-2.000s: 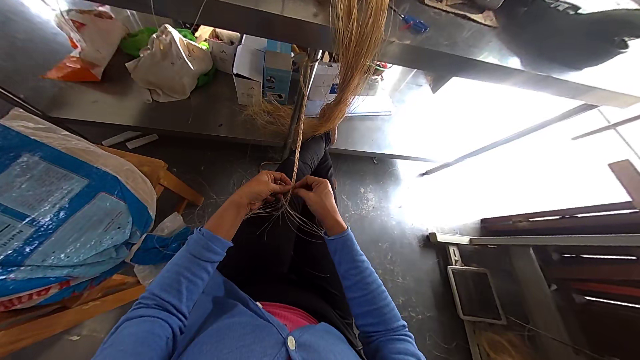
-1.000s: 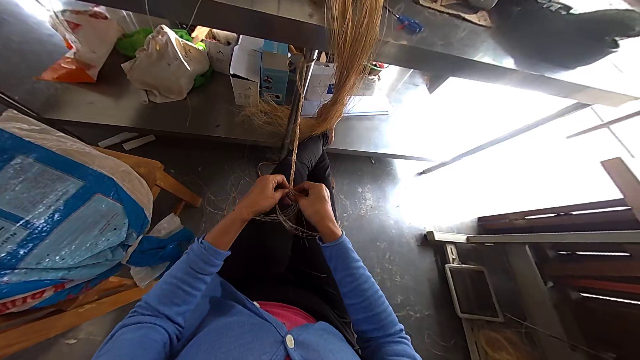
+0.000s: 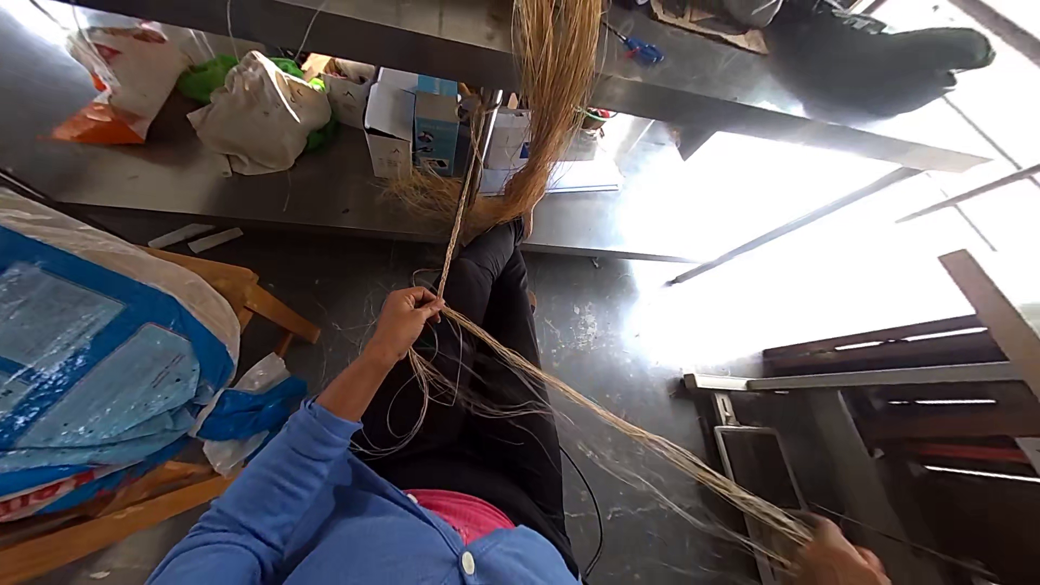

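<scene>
A braided cord of plant fibre (image 3: pixel 457 231) runs down from the metal table edge to my left hand (image 3: pixel 403 322), which pinches its lower end above my lap. From that point a long strand of loose fibres (image 3: pixel 601 406) stretches to the lower right, where my right hand (image 3: pixel 837 556) grips it, partly blurred. Other loose fibres (image 3: pixel 418 382) hang in loops below my left hand over my dark trousers. A thick bundle of brown fibre (image 3: pixel 556 89) hangs over the table edge above.
Under the metal table (image 3: pixel 650 93), a lower shelf (image 3: pixel 268 199) holds a cream bag (image 3: pixel 264 114), an orange-and-white bag (image 3: pixel 122 81) and boxes (image 3: pixel 435 126). A blue plastic sack (image 3: pixel 106 341) and wooden stool (image 3: pixel 280 313) are at left. A metal frame (image 3: pixel 853 378) is at right.
My right hand has moved from beside my left hand far out to the lower right, drawing a strand taut. My left hand stays at the braid's end.
</scene>
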